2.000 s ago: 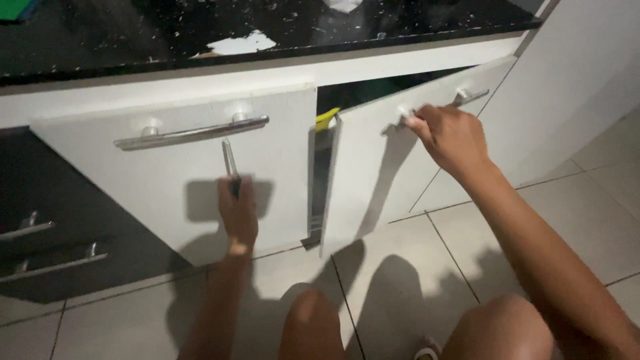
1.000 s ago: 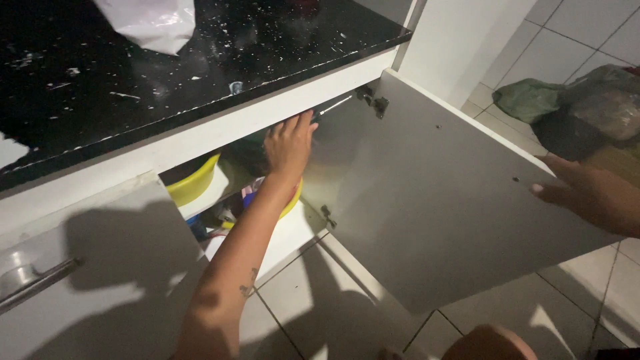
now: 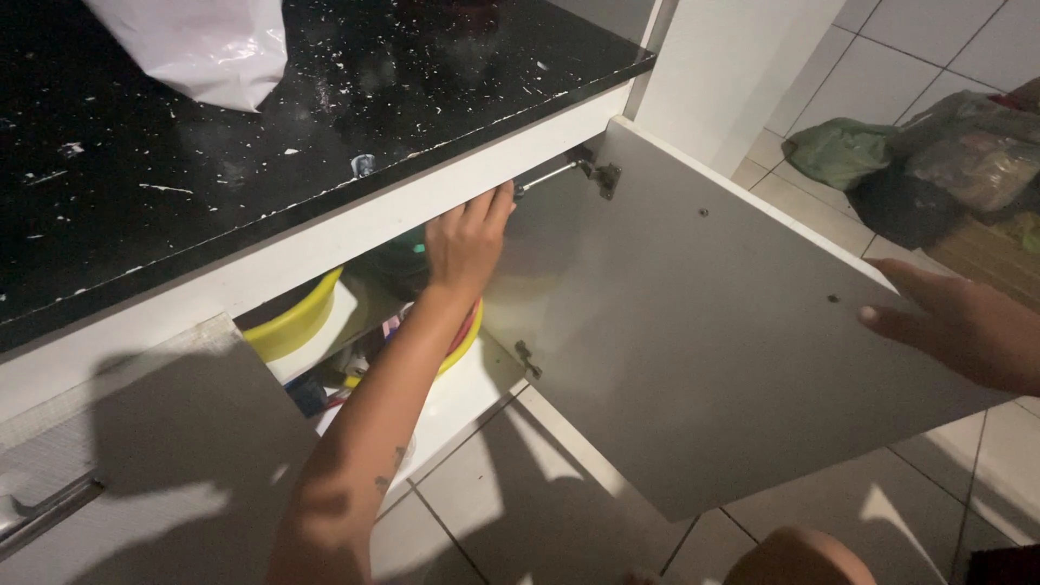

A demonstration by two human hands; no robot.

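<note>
My left hand (image 3: 471,236) reaches into the cabinet opening, closed around the handle of a screwdriver (image 3: 552,176). The handle is mostly hidden by the fingers, and the metal shaft points right with its tip at the upper hinge (image 3: 604,177) of the white cabinet door (image 3: 691,325). The door stands wide, its inner face toward me. My right hand (image 3: 951,325) holds the door's outer edge, thumb on the inner face and fingers behind it. A lower hinge (image 3: 528,360) joins the door near the cabinet floor.
A speckled black countertop (image 3: 341,97) bearing a white plastic bag (image 3: 219,49) overhangs the cabinet. Inside are a yellow container (image 3: 301,321) on the shelf and a yellow-rimmed one (image 3: 467,349) below. A second door (image 3: 179,439) is at left; filled plastic bags (image 3: 845,150) lie at right.
The right door was only ajar two seconds ago, with my right hand at its handle; now it is wide. My left hand has gone from before the left door into the cabinet. The view has shifted right.
</note>
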